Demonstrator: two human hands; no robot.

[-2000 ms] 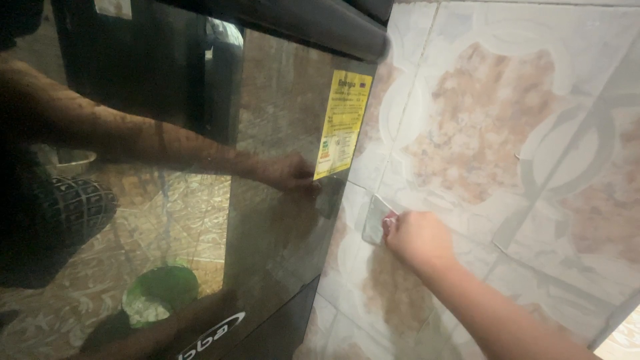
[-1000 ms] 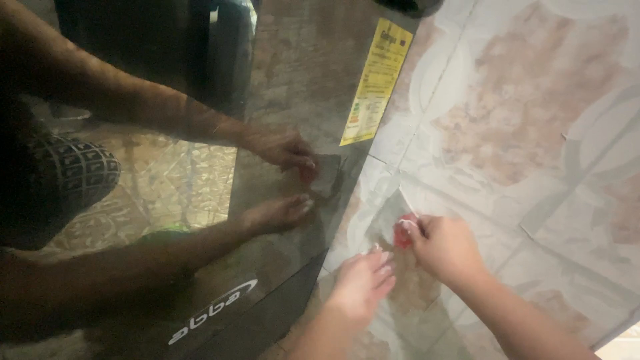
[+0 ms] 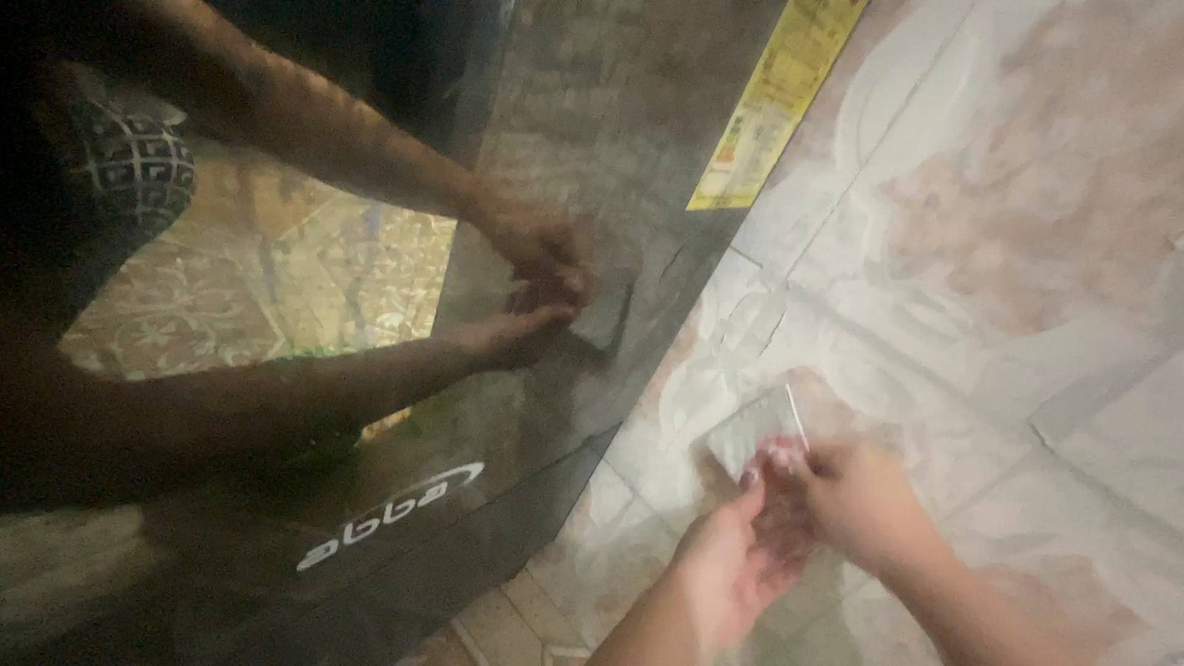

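My right hand (image 3: 860,495) pinches the edge of a thin, pale, see-through rectangular plate (image 3: 754,427) in front of the patterned tiles. Something small and reddish (image 3: 782,455) is at the plate's lower part, too blurred to name. Just below and left of it is my left hand (image 3: 740,555), palm turned up and fingers close to the right hand's fingertips; whether it grips anything is unclear. Both hands are mirrored in the glossy dark door of an abba appliance (image 3: 398,518).
A yellow label with writing (image 3: 772,120) sticks to the appliance's right edge. Large marbled tiles (image 3: 1045,185) extend along the right, with joints between them. Patterned brown tiles (image 3: 518,615) show at the bottom. The door reflects more floor tiles and patterned cloth.
My left hand, absent from the earliest frame, has come in from below and is now beside the right hand. The right hand keeps hold of the plate. The view has shifted.
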